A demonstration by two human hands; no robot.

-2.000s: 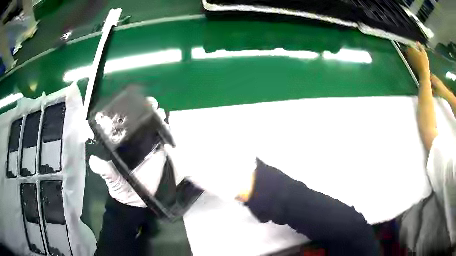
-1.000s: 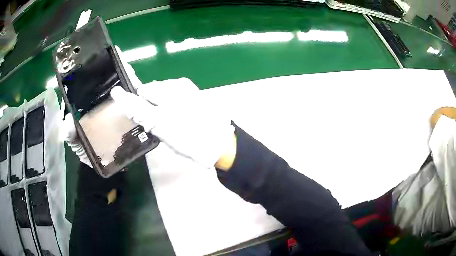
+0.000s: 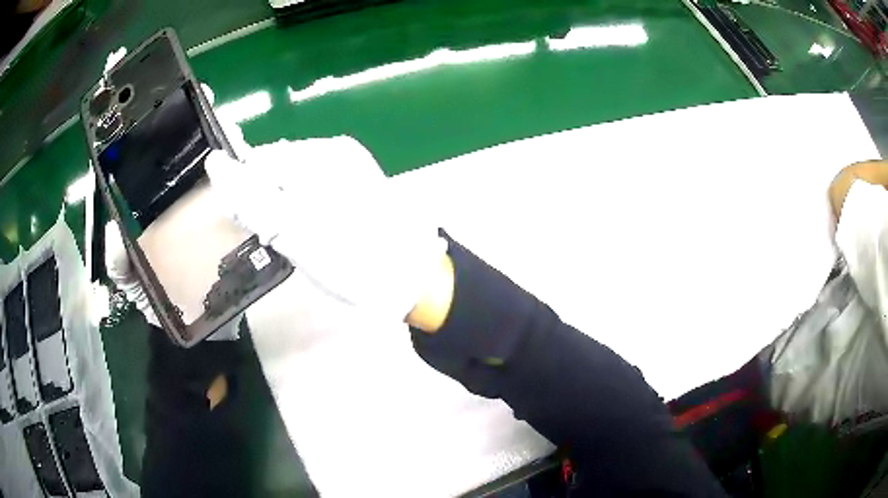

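Note:
A dark phone middle frame [image 3: 180, 107] is held up at the left, tilted, with round camera openings at its upper end and an open pale lower part. My left hand [image 3: 131, 282], in a white glove, grips its left edge from behind; most of the hand is hidden by the frame. My right hand [image 3: 312, 214], in a white glove, has its fingers on the frame's right side and inner area. The glove blends into the white sheet, so its outline is hard to see.
A white bench sheet [image 3: 604, 243] lies on the green mat [image 3: 467, 107]. A lined tray [image 3: 83, 389] with dark frames in pockets is at lower left. Another person's arm and pale clothing [image 3: 862, 224] are at the right edge. A red rim [image 3: 716, 407] shows below the sheet.
The frame was blurred and lower, in my left hand; it has come up and to the left. My right hand has moved onto it. The view has shifted, and the other person's reaching arms have withdrawn.

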